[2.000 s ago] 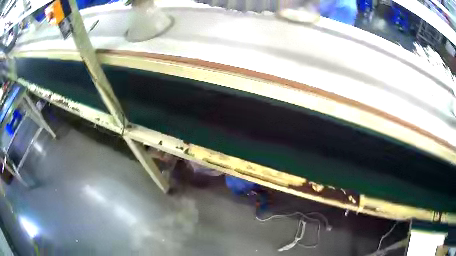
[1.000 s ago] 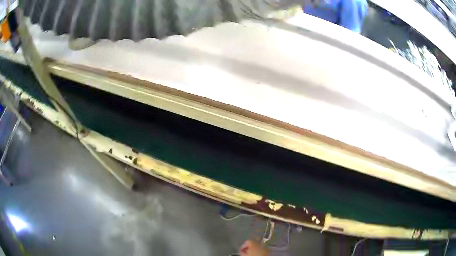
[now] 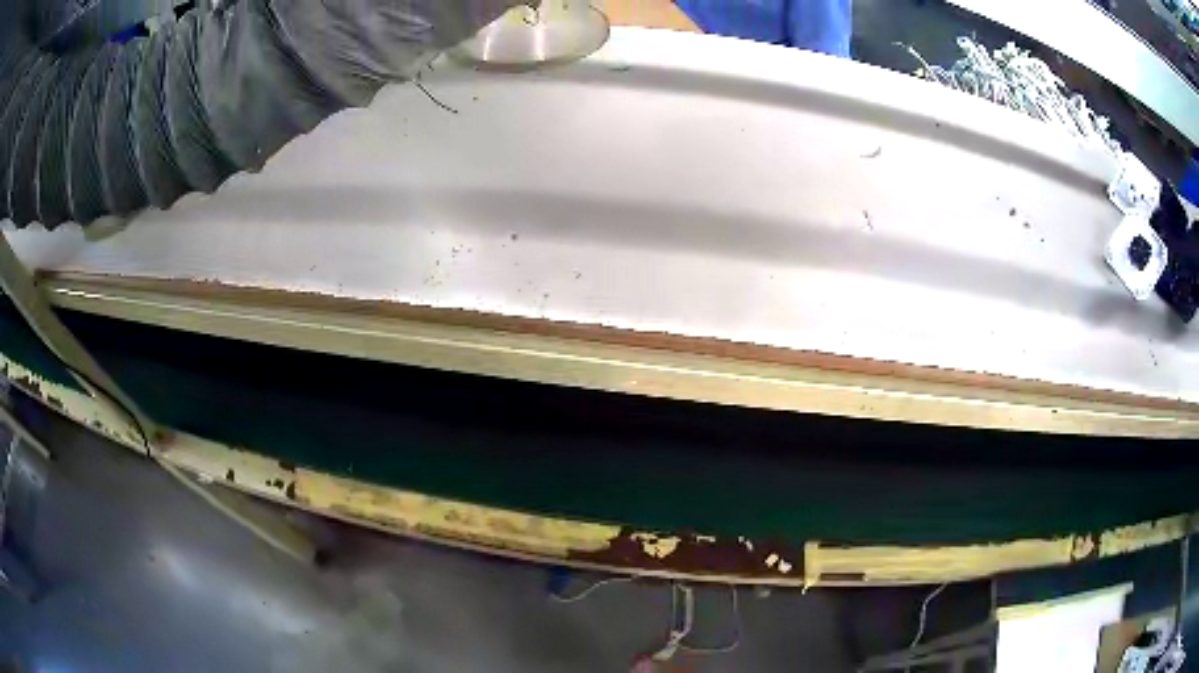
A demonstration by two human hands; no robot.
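Neither of my hands can be made out. Nearest in front of me is a long pale shelf (image 3: 736,197) with small dark specks on it. Below it runs the dark green conveyor belt (image 3: 592,480) with its chipped cream frame (image 3: 447,510). White square parts with dark centres (image 3: 1136,254) lie beside black parts at the shelf's right end. A small reddish patch (image 3: 646,663) shows at the bottom edge; I cannot tell what it is.
A grey ribbed hose (image 3: 224,105) crosses the upper left, beside a round metal hood (image 3: 542,33). A person's blue clothing (image 3: 789,21) shows behind the shelf. White leads (image 3: 1012,86) lie at upper right. A thin cable (image 3: 684,618) and a white board (image 3: 1058,638) are low down.
The view has shifted to the right along the line. The hose now covers the upper left, and the white and black parts have come into view. The reddish patch has shrunk at the bottom edge.
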